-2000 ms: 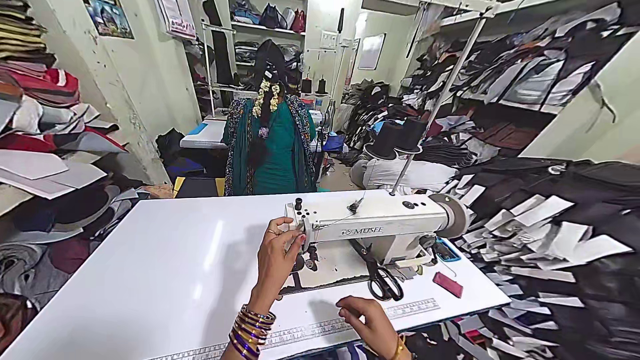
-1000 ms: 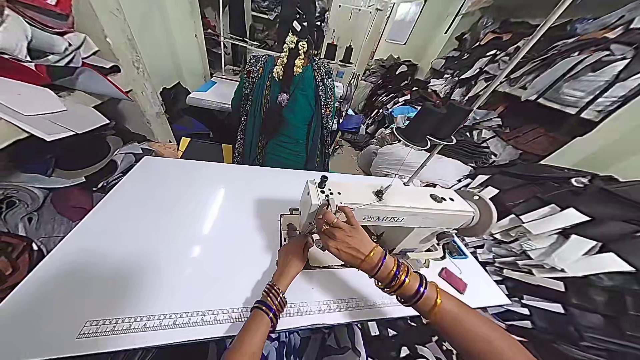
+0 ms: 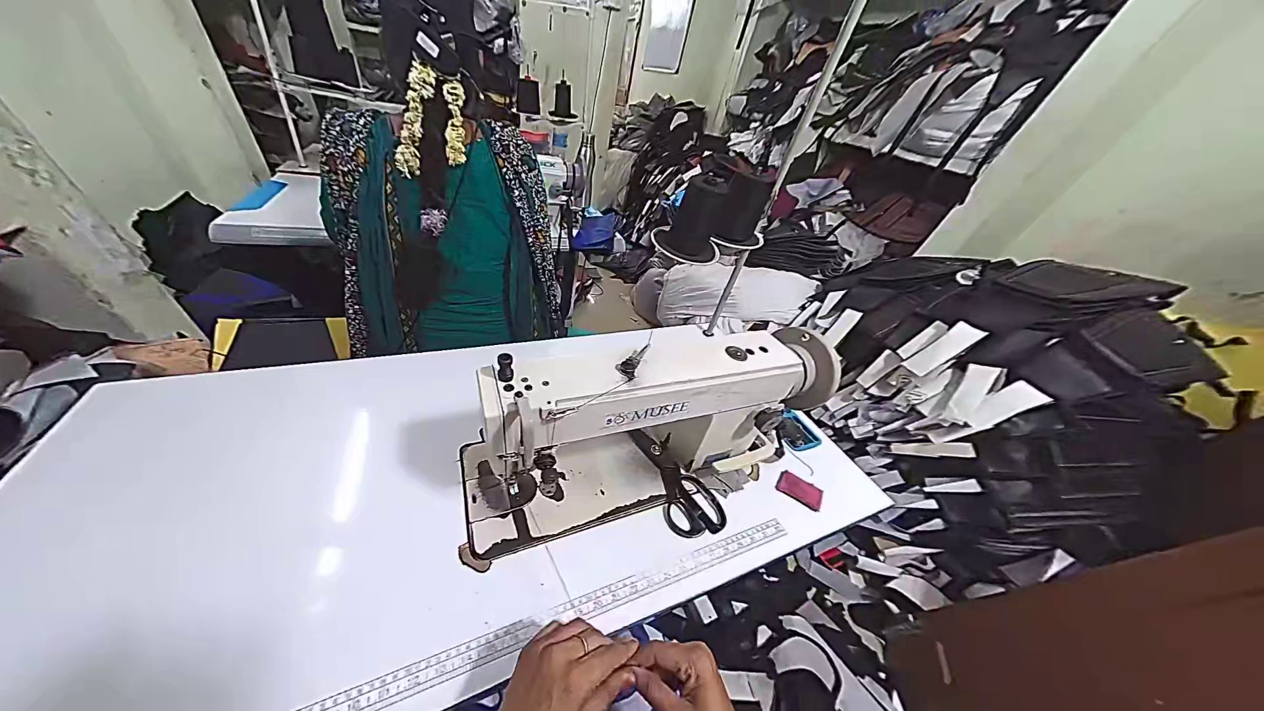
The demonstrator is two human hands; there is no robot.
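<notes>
My left hand (image 3: 571, 668) and my right hand (image 3: 683, 675) meet at the table's front edge, low in the view. Their fingertips touch; whether something small is between them is hidden. A ring is on the left hand. Just behind them a measuring scale (image 3: 632, 590) runs along the white table (image 3: 247, 494). Beyond it stands a white sewing machine (image 3: 662, 390), its needle area above a worn metal bed plate. Black-handled scissors (image 3: 694, 504) lie against the machine's base, with a dark red block (image 3: 799, 490) to their right.
Black thread cones (image 3: 703, 209) stand behind the machine. Piles of dark fabric pieces with pale strips (image 3: 953, 385) crowd the right side and the floor. A person in green (image 3: 464, 247) sits with their back to me beyond the table. A blue-edged object (image 3: 800, 431) lies near the handwheel.
Both hands have moved from the machine's needle end to the table's front edge and now meet there.
</notes>
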